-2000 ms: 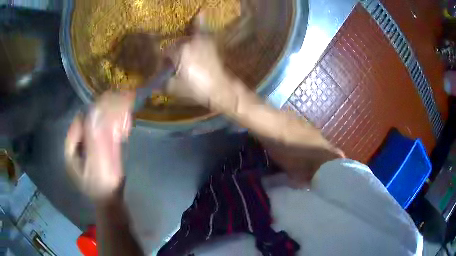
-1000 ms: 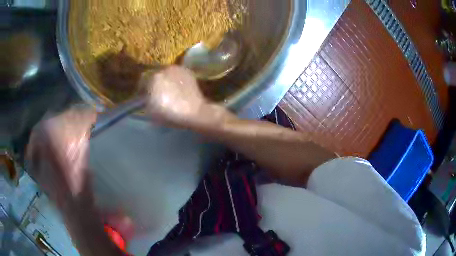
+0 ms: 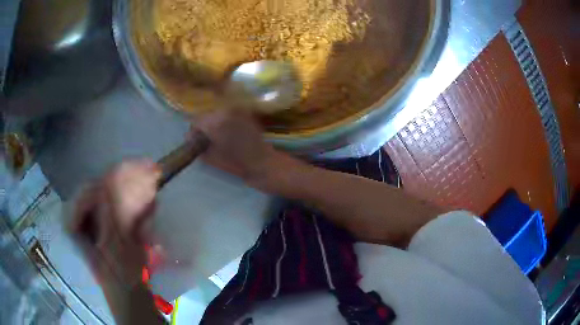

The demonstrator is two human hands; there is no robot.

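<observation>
A wide steel mixing bowl at the top holds orange-yellow grainy food, loose with some clumps. A ladle with a shiny round metal cup is over the near part of the food; its cup is blurred. My right hand is closed on the ladle's shaft near the bowl's near rim. My left hand, blurred, is closed around the handle's dark end at the left, outside the bowl. Whether the cup touches the food cannot be told.
The bowl stands on a steel worktable. A dull grey pan is left of it. A red item shows at lower left, partly behind my left arm. A blue crate and a drain grate are on the red-brown floor at right.
The ladle cup has swung from the left part of the bowl to its near middle. The bowl has shifted right in view. Both hands still hold the handle.
</observation>
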